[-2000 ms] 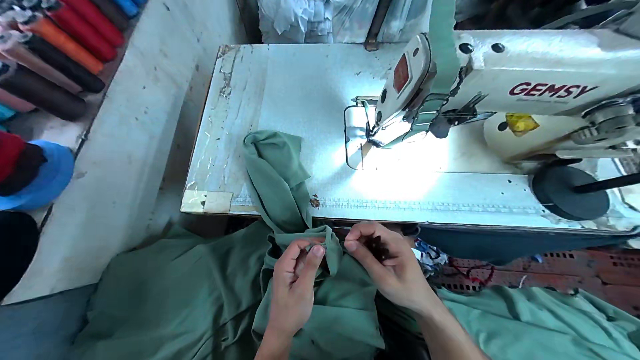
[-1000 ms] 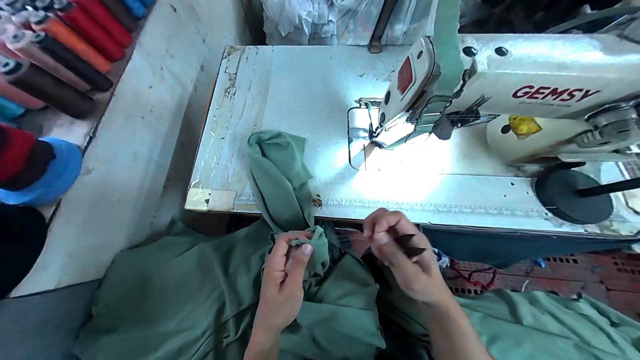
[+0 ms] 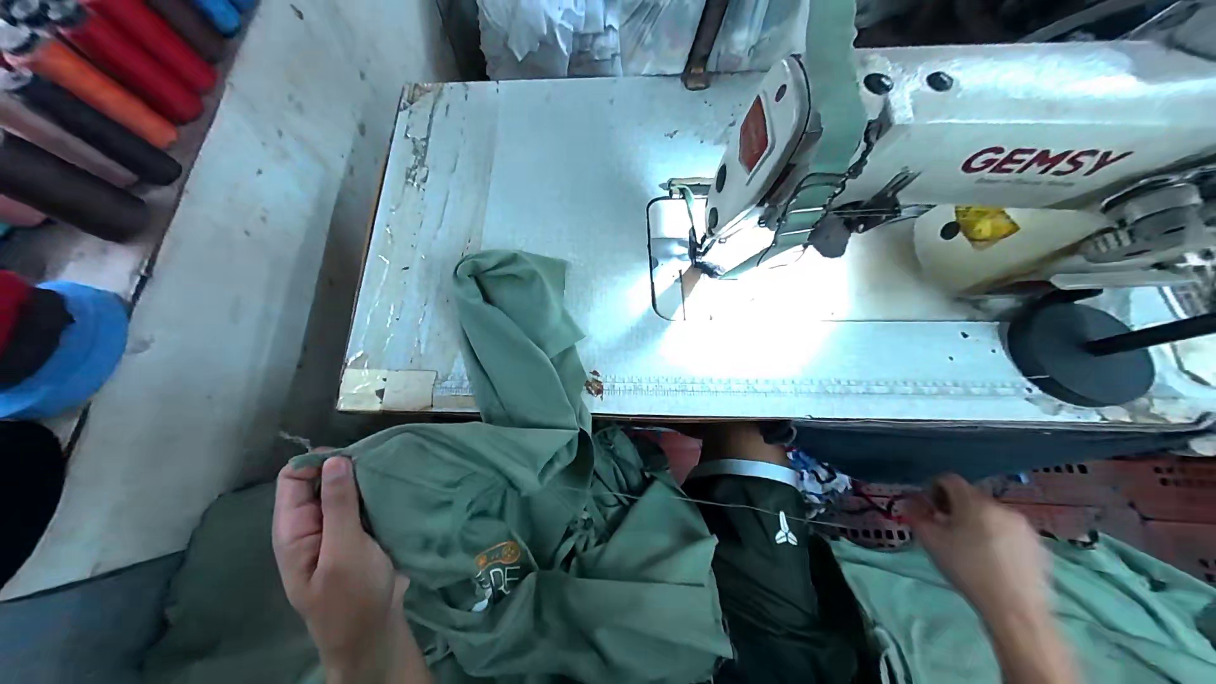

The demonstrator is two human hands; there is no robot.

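Observation:
My left hand [image 3: 334, 560] pinches the edge of a green cloth garment [image 3: 427, 513] between thumb and fingers, left of the lap. The garment bears a small embroidered patch, and one part of it lies folded over the front edge of the sewing table. My right hand [image 3: 978, 541] is at the lower right, blurred, its fingers closed together. A thin thread [image 3: 750, 506] runs from the garment toward the right fingers; what those fingers hold cannot be made out. An industrial sewing machine [image 3: 997, 123], marked Gemsy, stands on the table above both hands, its needle area lit.
The table's front edge [image 3: 931, 419] runs just above the hands. Thread spools [image 3: 114, 104] lie at the upper left beyond a pale ledge [image 3: 228, 237], with a blue round object [image 3: 71, 351] below them. More green cloth [image 3: 1121, 579] and red plastic crates [image 3: 1092, 499] are at the lower right.
My hands were close together at the cloth near the table edge. The left has moved left with the cloth edge, the right has moved right, and the patch and thread now show.

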